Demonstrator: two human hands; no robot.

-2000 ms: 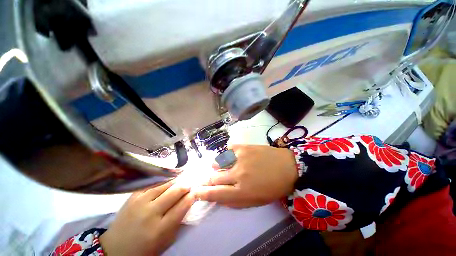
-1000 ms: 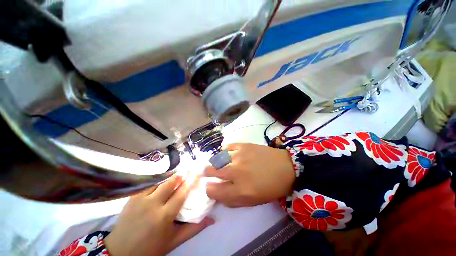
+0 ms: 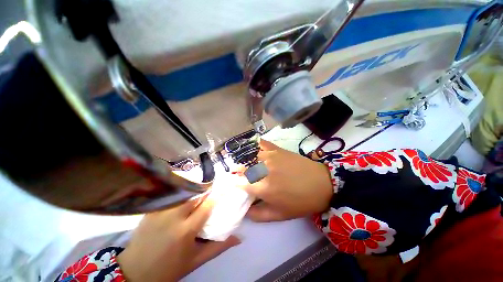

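Observation:
A small white fabric piece (image 3: 227, 213) lies bunched on the table at the needle area, its upper end lost in bright glare. My left hand (image 3: 165, 237) holds its left side, fingertips near the presser foot (image 3: 207, 167), thumb below the cloth. My right hand (image 3: 289, 184) is on its right side, fingers bent beside the needle area, with a grey block (image 3: 256, 172) on a finger. The right fingertips are partly hidden by glare and the machine parts. The white sewing machine (image 3: 386, 71) with blue lettering stands behind both hands.
A grey tension knob (image 3: 292, 98) juts out above my right hand. Behind that wrist lie a black phone (image 3: 330, 115), dark-handled scissors (image 3: 331, 146) and blue-handled snips (image 3: 389, 118). A measuring strip (image 3: 300, 266) runs along the front edge. White pieces (image 3: 33, 259) lie at left.
The camera view has shifted. The white piece shows more between my hands than two seconds ago. My right fingers have moved up toward the needle area, and my left thumb now shows below the cloth.

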